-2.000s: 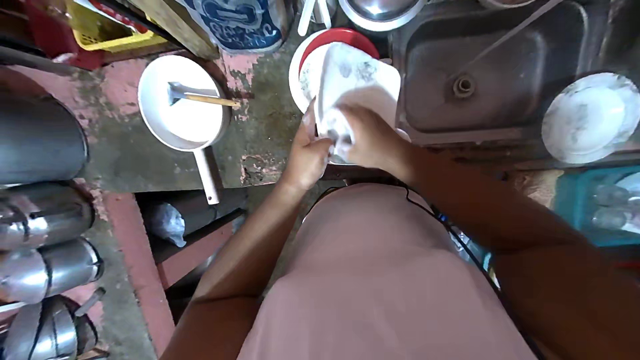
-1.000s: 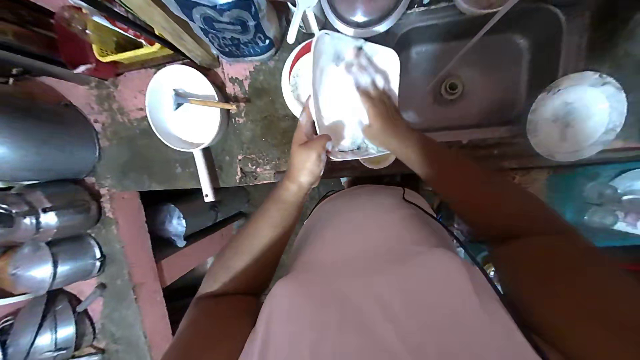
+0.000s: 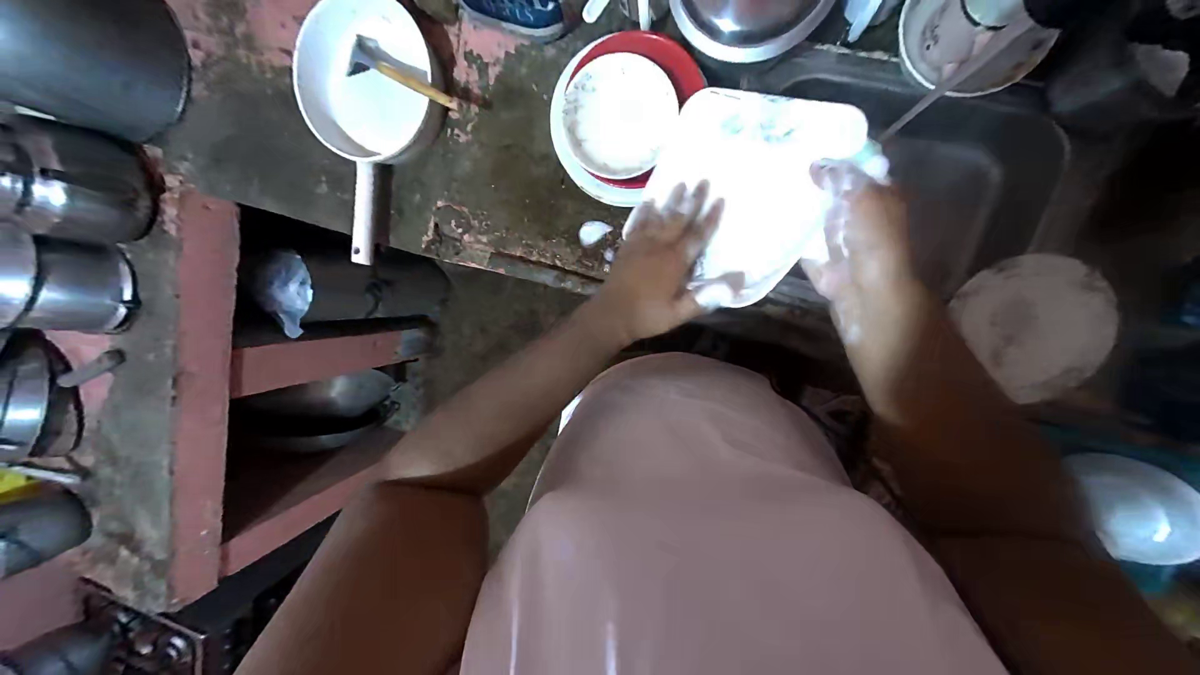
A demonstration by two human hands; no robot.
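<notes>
A white rectangular dish with a floral pattern (image 3: 764, 187) is held over the counter's edge beside the sink. My left hand (image 3: 667, 258) grips its near left side, fingers spread over the surface and thumb at the lower rim. At the dish's right edge, my right hand (image 3: 848, 225) is blurred and sudsy, pressing a pale, foamy cloth or sponge (image 3: 870, 164) against the rim. Left of the dish, a white patterned bowl (image 3: 621, 114) rests in a red bowl (image 3: 677, 58), with a white dish under both.
A white pan (image 3: 366, 89) holding a wooden-handled utensil (image 3: 403, 80) stands on the worn counter. The sink basin (image 3: 947, 178) lies right, with a plate (image 3: 1036, 326) beyond its near right corner. A metal bowl (image 3: 750, 23) is at the top. Metal pots (image 3: 80, 178) line the left.
My right hand has moved from the dish's inner surface to its right edge. My left hand now lies with fingers spread over the dish. The view has shifted.
</notes>
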